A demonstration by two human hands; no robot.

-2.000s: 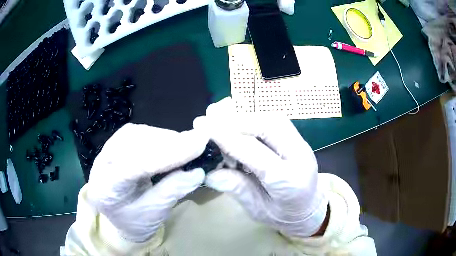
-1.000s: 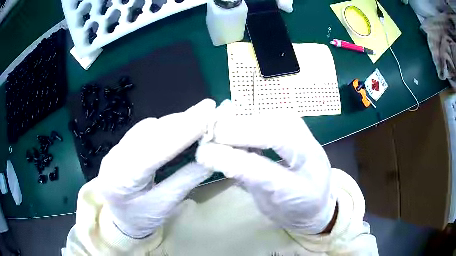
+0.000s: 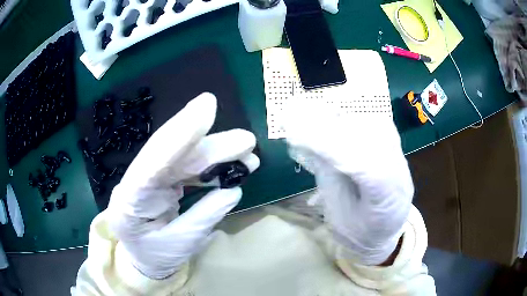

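Note:
My left hand [image 3: 179,191], in a white glove, holds a glossy black moulded part [image 3: 231,174] between thumb and fingers, above the front edge of the green mat. My right hand [image 3: 352,173], also in a white glove, is apart from it to the right, over the lower part of the dot sheet [image 3: 364,75]. Its fingertips are blurred and turned away, so whether it holds anything cannot be told. Loose black parts lie in a pile on the black foam mat [image 3: 190,75].
A black parts tray [image 3: 40,98] is at far left, with loose parts below it. A white blister tray [image 3: 124,43], white bottle [image 3: 261,26] and black phone [image 3: 316,52] stand behind. An orange-and-black tool [image 3: 417,107], white card [image 3: 434,99] and pink pen-like item [image 3: 404,54] lie right.
My hands were together at the fingertips and have come apart. My right hand has moved right, and the black part now shows clearly in my left hand.

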